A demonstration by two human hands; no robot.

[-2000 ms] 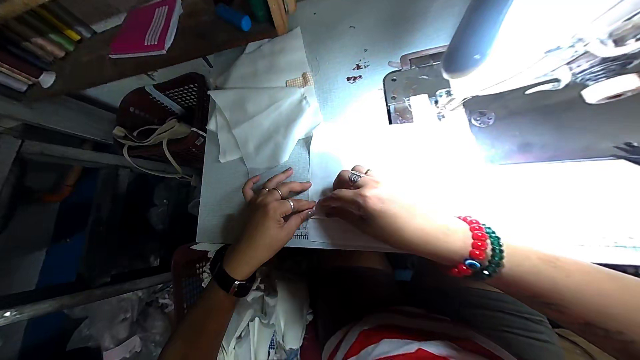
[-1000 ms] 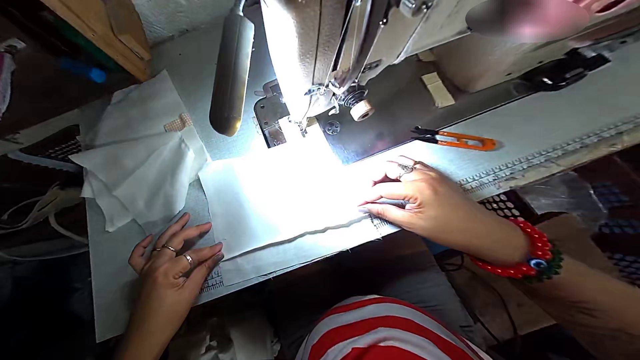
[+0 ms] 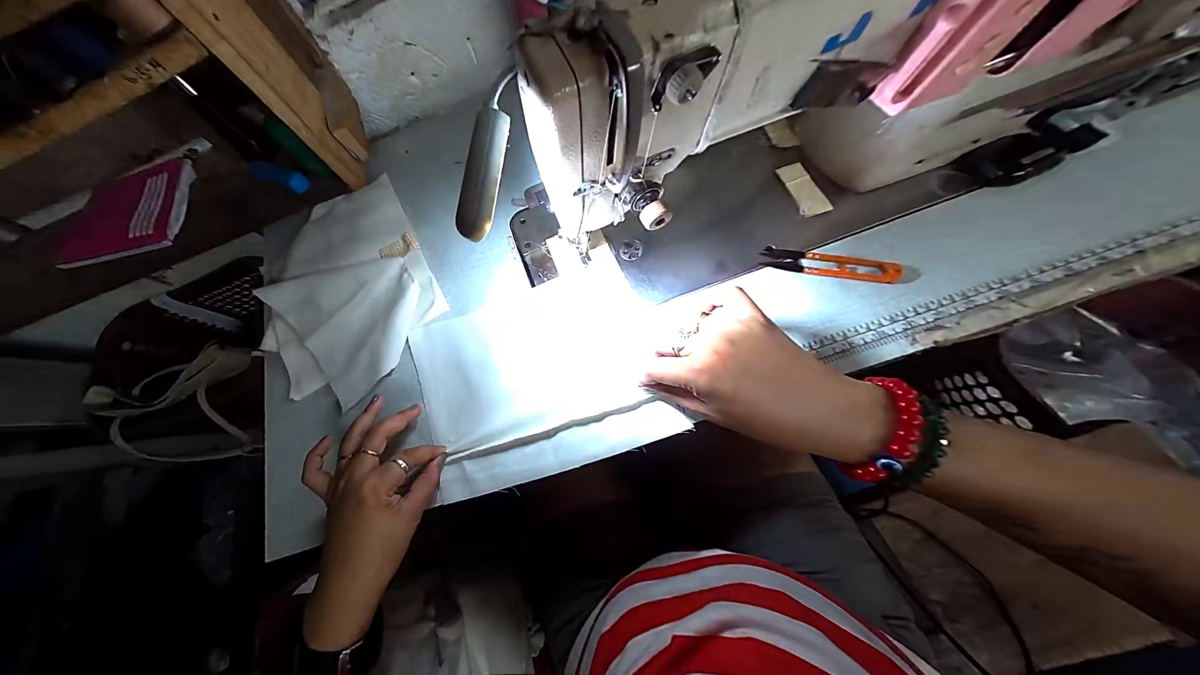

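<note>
A white fabric piece [image 3: 497, 375] with a folded edge along its near side lies flat on the sewing table, brightly lit below the needle area of an industrial sewing machine [image 3: 581, 122]. My left hand [image 3: 375, 478], wearing rings, pinches the left end of the fold between thumb and forefinger. At the fold's right end, my right hand [image 3: 731, 361] holds the cloth with thumb and fingers; glare hides part of its fingertips. Beyond my left hand rests a crumpled stack of white fabric pieces [image 3: 347, 291]. Orange thread snips [image 3: 848, 268] lie on the table beyond my right hand.
A lamp or lever-like grey handle [image 3: 484, 178] hangs left of the machine head. A measuring tape [image 3: 994, 277] runs along the table's front edge. Left of the table are a dark basket [image 3: 178, 328] with straps and a pink notebook [image 3: 131, 214]. A wooden shelf [image 3: 272, 75] stands behind.
My hands were close together at the fabric's near edge two seconds ago; they have since moved apart to the two ends of the fold. The view has shifted considerably.
</note>
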